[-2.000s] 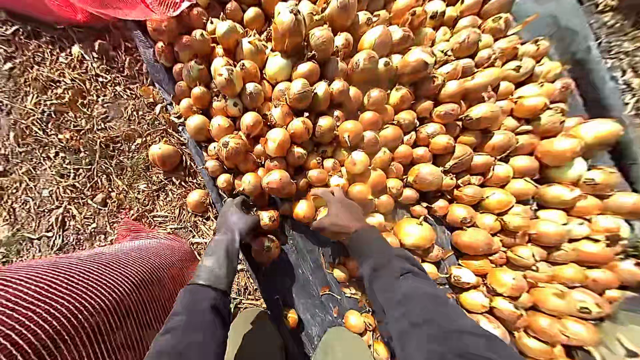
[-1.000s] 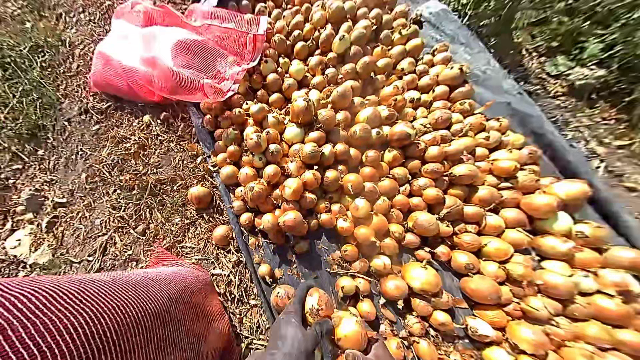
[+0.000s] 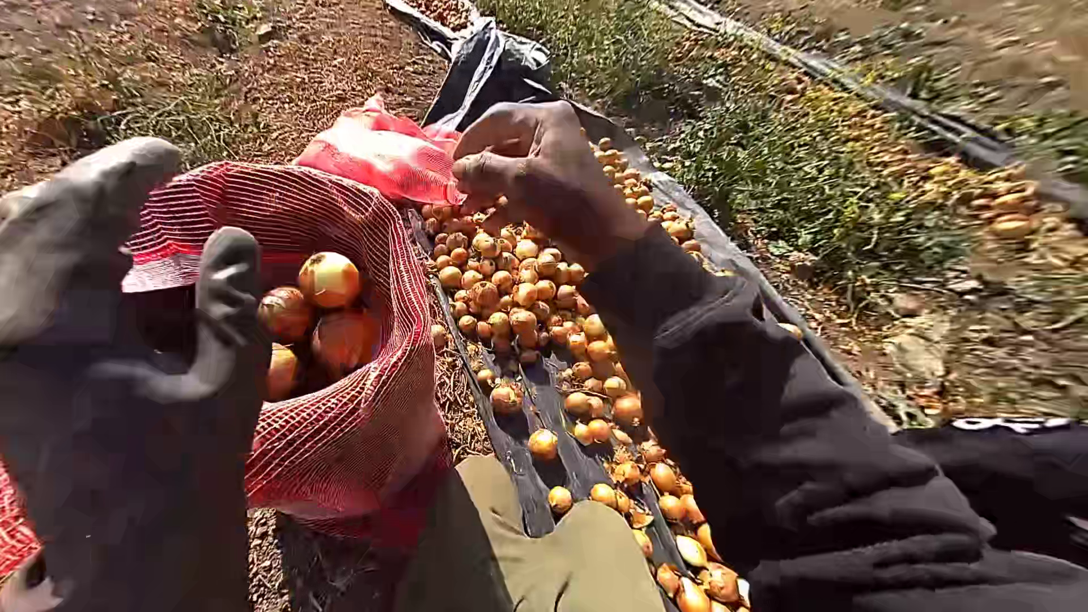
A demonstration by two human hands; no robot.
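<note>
My left hand (image 3: 170,263), in a grey glove, is raised over the near left side of an upright red mesh sack (image 3: 374,408), its thumb and fingers apart with nothing seen between them. Several onions (image 3: 330,280) lie inside the sack's wide mouth. My right hand (image 3: 544,170), bare, is raised right of the sack, above the yellow onions (image 3: 527,297) spread on black plastic sheeting (image 3: 527,425). Its fingers are curled with thumb and fingertips close together; whether something small is between them cannot be made out.
A second red mesh sack (image 3: 382,153) lies flat beyond the upright one. My knees (image 3: 561,561) are at the sheeting's near edge. Bunched dark plastic (image 3: 489,72) lies farther off. Weeds (image 3: 790,178) and another strip of onions (image 3: 1007,212) are to the right.
Both hands have risen from the onions on the sheeting, the left one to the mesh sack. The onions under my left hand a second ago are out of its grasp. The view has tilted up.
</note>
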